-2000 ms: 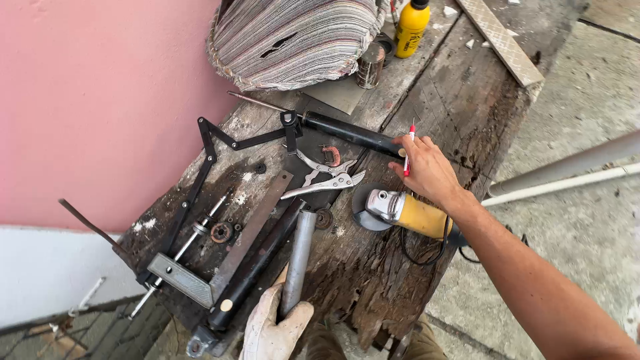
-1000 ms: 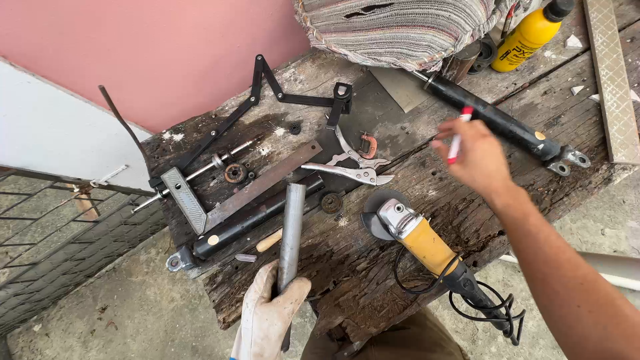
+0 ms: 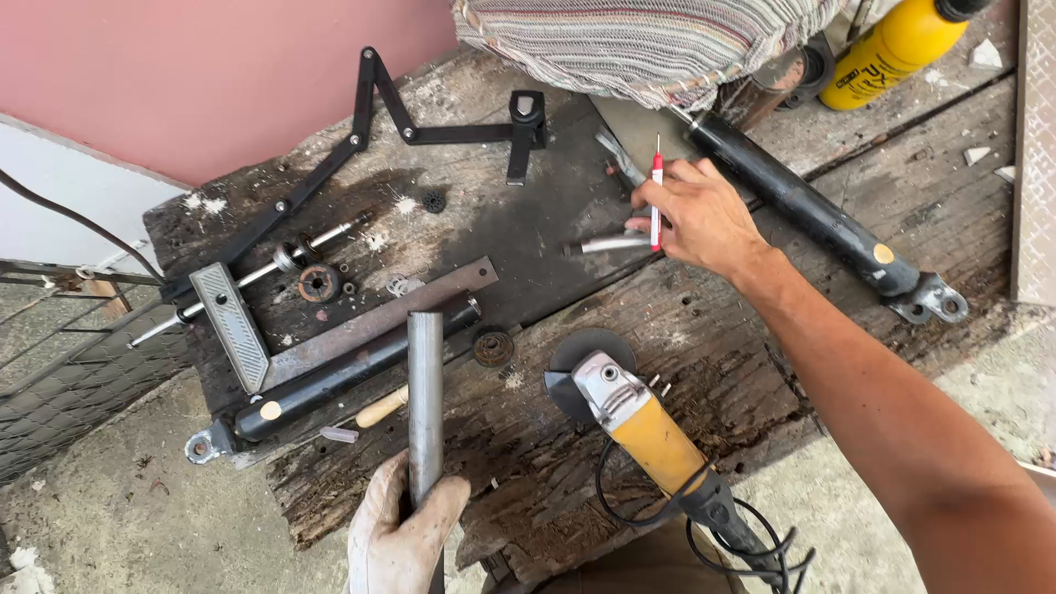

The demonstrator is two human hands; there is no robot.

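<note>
My left hand, in a pale work glove, grips a grey metal pipe that stands up from the fist over the bench's front edge. My bare right hand has a red and white marker between its fingers, thin tip upward. The same hand is at the locking pliers, partly hidden and blurred under it. Right of that hand lies a black shock absorber. A yellow angle grinder rests below, its cord around the handle. On the left, a second black cylinder lies beside a flat steel bar.
A black folding linkage runs along the back left, near a metal rod with rings and a ribbed plate. A striped cloth bundle, a yellow bottle and a patterned metal strip stand at the back and right.
My right hand has moved left from near the shock absorber to the locking pliers, marker still held. The pipe stays in my left hand. The view has shifted.
</note>
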